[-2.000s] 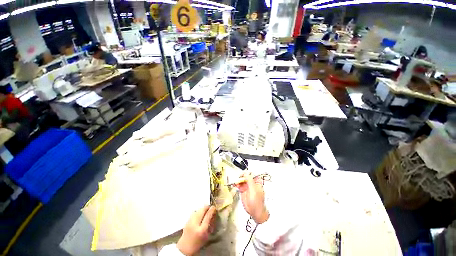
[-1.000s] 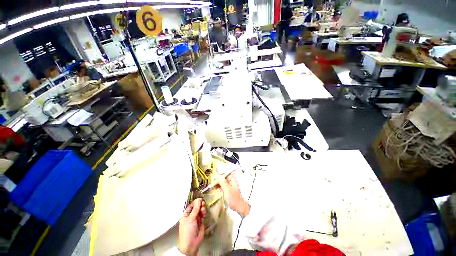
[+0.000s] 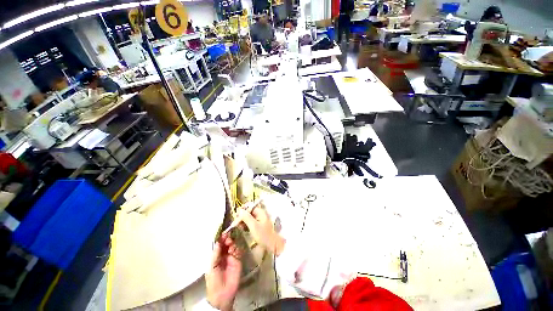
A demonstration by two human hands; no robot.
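Beige fabric panels [image 3: 164, 243] with yellow edging lie piled at the left of the worktable. My right hand [image 3: 262, 228] holds a slim pale stick like a marking pen [image 3: 241, 217], its tip pointing down-left toward the panel edge. My left hand [image 3: 224, 273] is at the panels' right edge, fingers bent close to the stick's tip; whether it pinches the fabric is hard to tell. Yellow strips [image 3: 237, 197] are bunched beside the panels. Small dark thread snips [image 3: 403, 266] with a black cord lie on the right of the table.
A white sewing machine [image 3: 288, 143] stands beyond the work, with a black bunch like gloves [image 3: 358, 155] beside it. A dark object [image 3: 271, 183] lies at the table's back edge. A blue crate [image 3: 57, 222] is at the left, a box of pale cords [image 3: 503, 167] at the right.
The view has swung right and down. My right hand's stick has moved left to the panel edge, close to my left hand. More of the table's right side and the snips show.
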